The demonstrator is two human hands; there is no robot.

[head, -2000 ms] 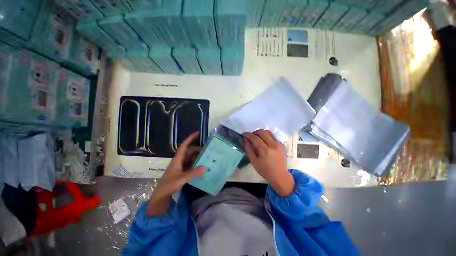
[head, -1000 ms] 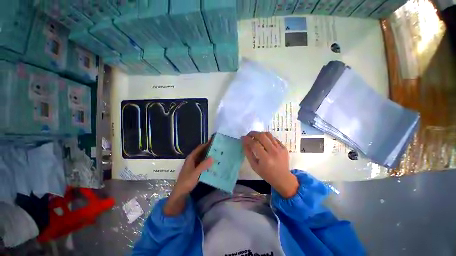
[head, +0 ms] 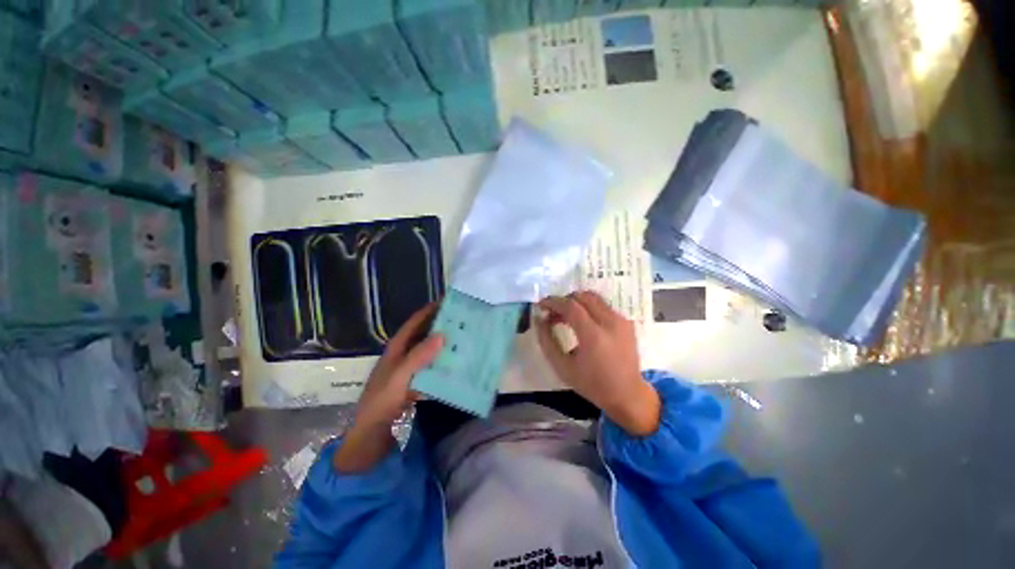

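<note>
A teal product box (head: 470,353) lies near the table's front edge, tilted, in my left hand (head: 392,383), which grips its left side. A white poly mailer (head: 526,217) extends away from the box's far end, and its mouth edge overlaps that end. How far the box sits inside the mailer cannot be told. My right hand (head: 592,353) is at the mailer's near right corner, fingers curled, thumb and forefinger at the dark strip there. Its fingertips seem to pinch the mailer's edge, though this is blurred.
A fanned stack of empty poly mailers (head: 785,228) lies at the right. Stacked product boxes (head: 323,83) line the back and left. The printed board (head: 534,145) covers the table. Shiny brown wrapped material (head: 902,189) is at the right edge. A red stool (head: 184,489) stands on the floor at left.
The mailer first lay partly behind the box with a dark strip over the box's far end. It now points away from the box, its white edge overlapping that end. The box has turned more upright.
</note>
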